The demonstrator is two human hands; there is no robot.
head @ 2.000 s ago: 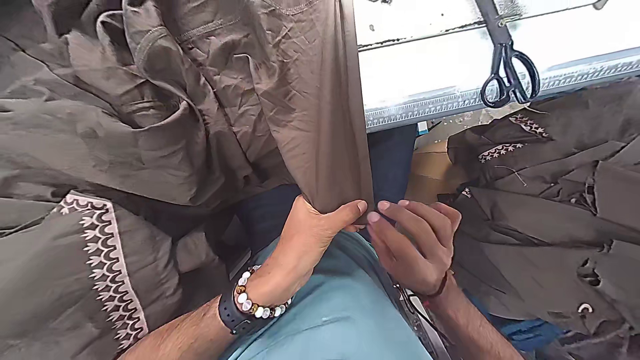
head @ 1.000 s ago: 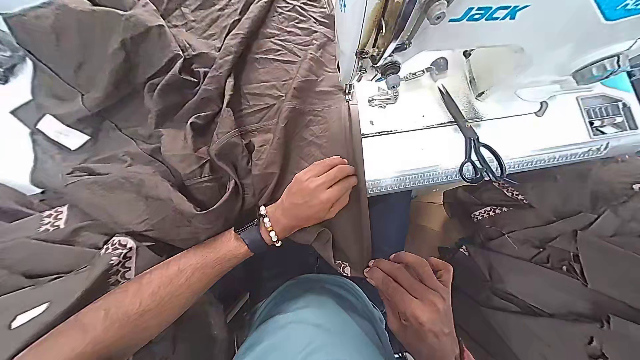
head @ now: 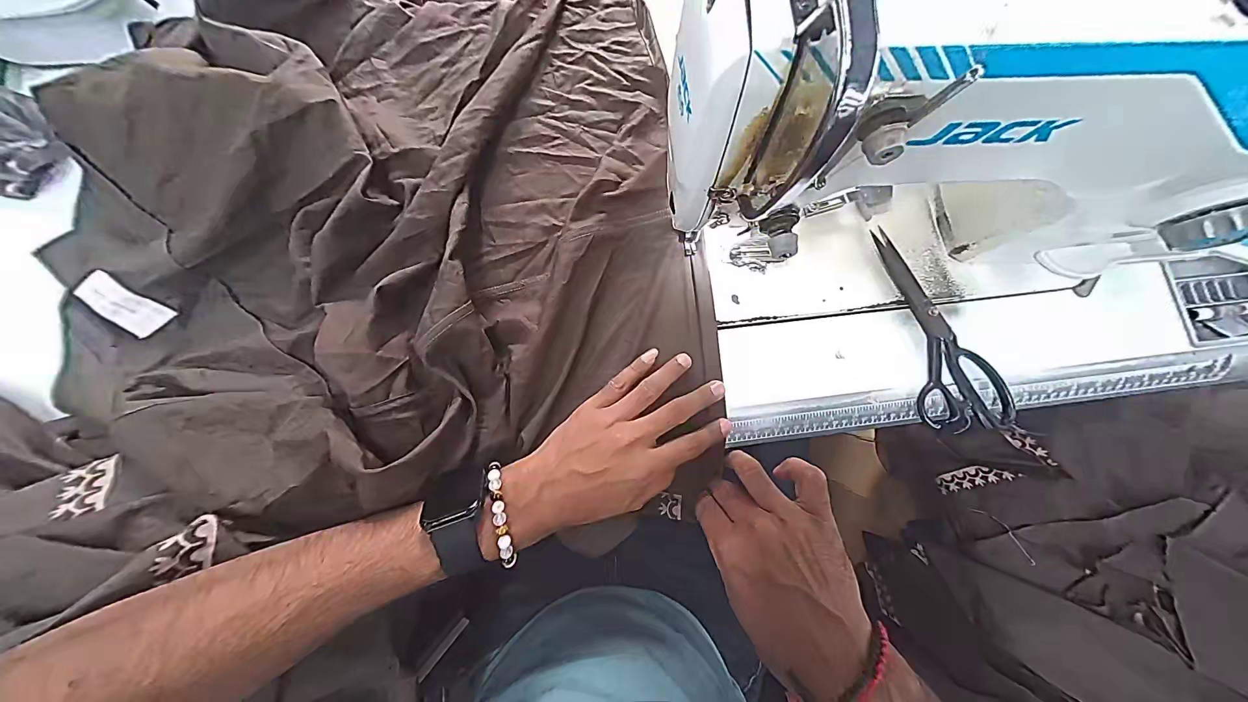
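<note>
Brown fabric [head: 604, 292] with embroidered trim lies over the left part of the machine bed, its folded edge running up to the presser foot [head: 691, 242] of a Jack sewing machine [head: 1033, 107]. My left hand [head: 624, 439] rests flat on this fabric near the edge, fingers spread, with a watch and a bead bracelet at the wrist. Just below the bed's front edge, my right hand [head: 770, 536] pinches the lower end of the same edge between thumb and fingers. The fingertips of my right hand are partly hidden by the cloth.
Black-handled scissors [head: 941, 336] lie on the machine bed right of the needle, handles over the ruler strip [head: 1092, 388] along the front edge. More brown fabric with embroidery [head: 1102, 546] is heaped at the lower right. A white label [head: 125, 304] lies on the cloth at left.
My left hand has gone from pinching the edge beside my right hand to lying flat on the cloth. The fabric edge now lies along the machine bed. The view has shifted, bringing the machine in.
</note>
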